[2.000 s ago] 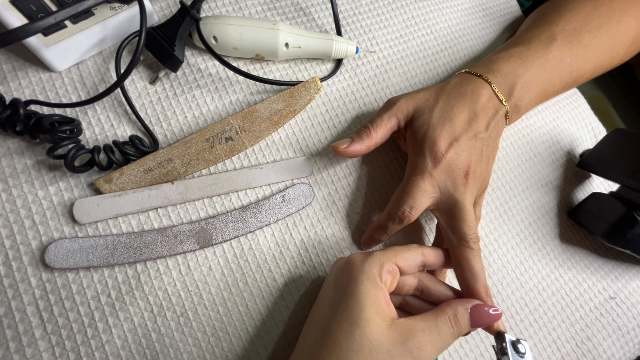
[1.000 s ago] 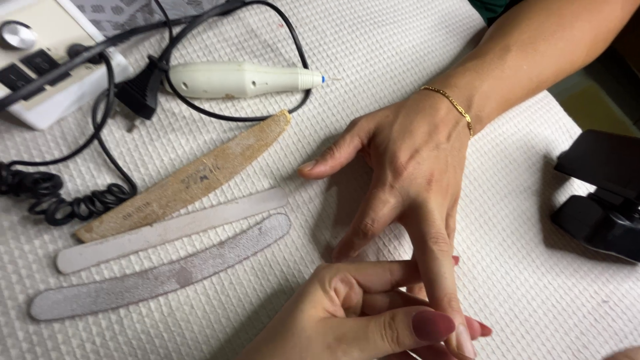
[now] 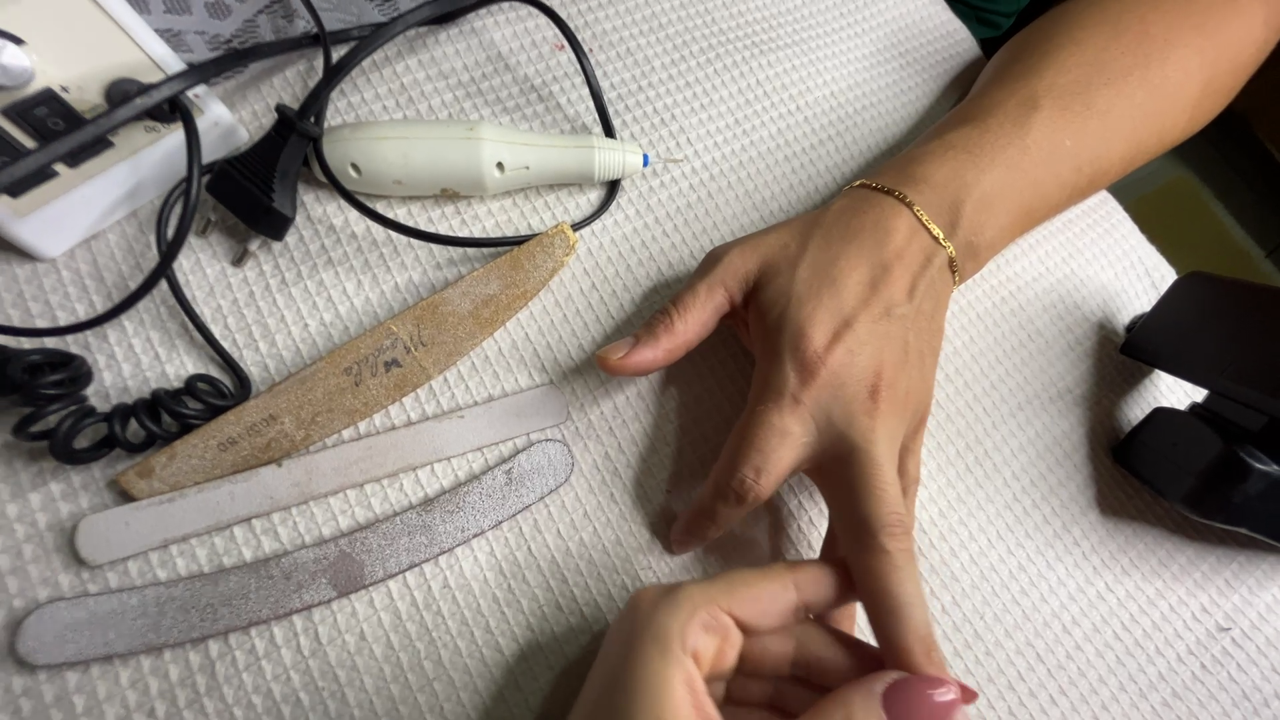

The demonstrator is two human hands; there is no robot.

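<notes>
From the bottom edge my left hand (image 3: 760, 640), with long pink nails, reaches in and pinches an extended finger of another person's hand (image 3: 840, 340). My thumb lies near that fingertip, and my other fingers curl behind it. The tip itself is partly hidden. The other person's hand lies palm down, fingers spread, with a gold chain bracelet (image 3: 925, 222) at the wrist. My right hand is out of view. To the left lie a tan half-moon nail file (image 3: 370, 370), a narrow white nail file (image 3: 320, 475) and a curved grey nail file (image 3: 300, 580).
A white electric nail drill handpiece (image 3: 460, 158) with a thin bit lies at the top, looped by a black cable. A black plug (image 3: 265, 180), a coiled cord (image 3: 130, 420) and a white control box (image 3: 90, 120) are at upper left. A black device (image 3: 1220, 400) stands at right on the textured white towel (image 3: 1080, 600).
The metal tool seen by the fingertip two seconds ago has left the view. My left hand still holds the other person's finger. The view has shifted somewhat.
</notes>
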